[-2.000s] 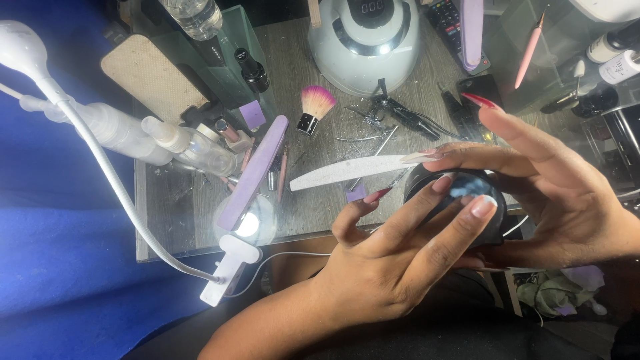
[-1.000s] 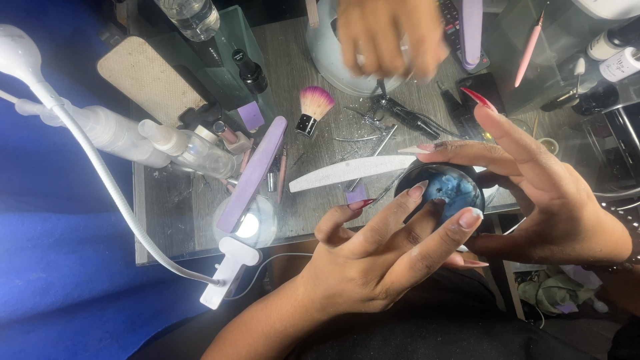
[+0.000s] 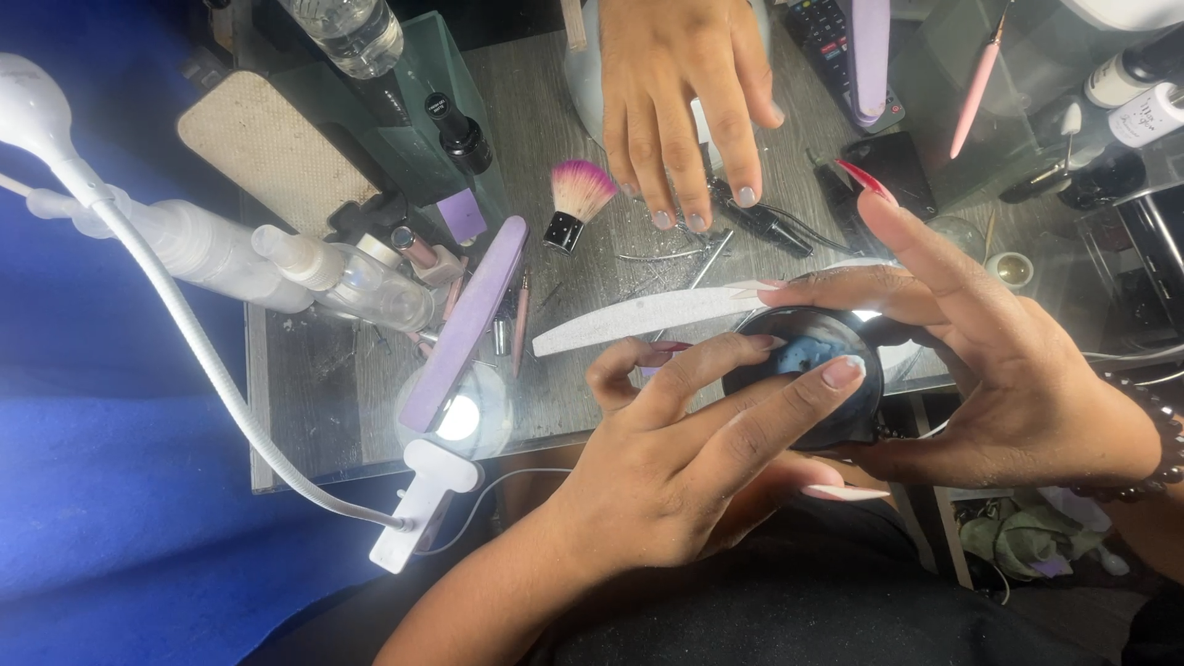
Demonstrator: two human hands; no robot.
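Observation:
My right hand [image 3: 999, 370] is wrapped around a dark round jar [image 3: 856, 407] with blue material [image 3: 807, 353] inside. My left hand [image 3: 666, 453] reaches over the jar with its fingers spread; some fingertips are at the opening, and whether they pinch anything is hidden. Beside the jar is a pale curved nail file [image 3: 638, 316], its far end near my right fingertip. Another person's hand [image 3: 680, 102], palm down, extends from the top over the table. Below its fingertips lie a thin metal tool [image 3: 708, 262] and pale dust. A pink-and-white bristle brush [image 3: 578, 199] stands left of that hand.
A purple nail file [image 3: 467, 324] and spray bottles [image 3: 347, 277] are at left, by a clip-on lamp [image 3: 421, 504] with a white gooseneck [image 3: 199, 351]. A nail lamp [image 3: 583, 83] is partly behind the other person's hand. A remote control [image 3: 823, 42] and polish bottles [image 3: 1147, 116] lie right.
The other person's hand, not in view two seconds ago, has come in from the top and now reaches farther down, over the table. My hands stay at the jar, with my left fingers shifted slightly.

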